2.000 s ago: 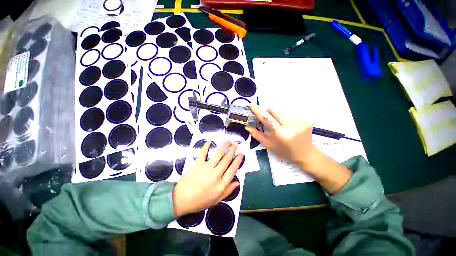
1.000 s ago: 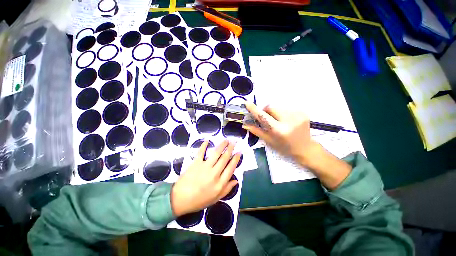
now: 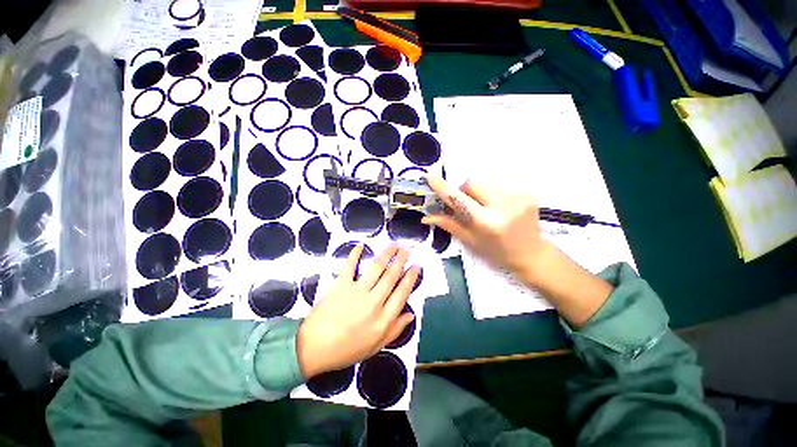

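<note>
My right hand (image 3: 494,225) holds the digital caliper (image 3: 367,186) by its display part, with the jaws pointing left over the die-cut sheets (image 3: 242,286). The caliper's bar comes out to the right of the hand, over a white record sheet (image 3: 524,140). The jaws lie at a ring and just above a black disc (image 3: 363,216). Whether they touch a disc is too small to tell. My left hand (image 3: 356,316) lies flat with fingers spread on the lower part of the front die-cut sheet.
Bagged sheets (image 3: 87,175) lie at the left. An orange utility knife (image 3: 389,37), a black case (image 3: 470,31), a black pen (image 3: 516,69), a blue marker (image 3: 597,48) and a blue holder (image 3: 636,98) lie beyond. Yellow-and-white pads (image 3: 758,209) and blue trays (image 3: 717,44) are at the right.
The whole view has shifted slightly, moving things a little left and up. The right hand still holds the caliper at nearly the same spot, and the left hand stays on the sheet.
</note>
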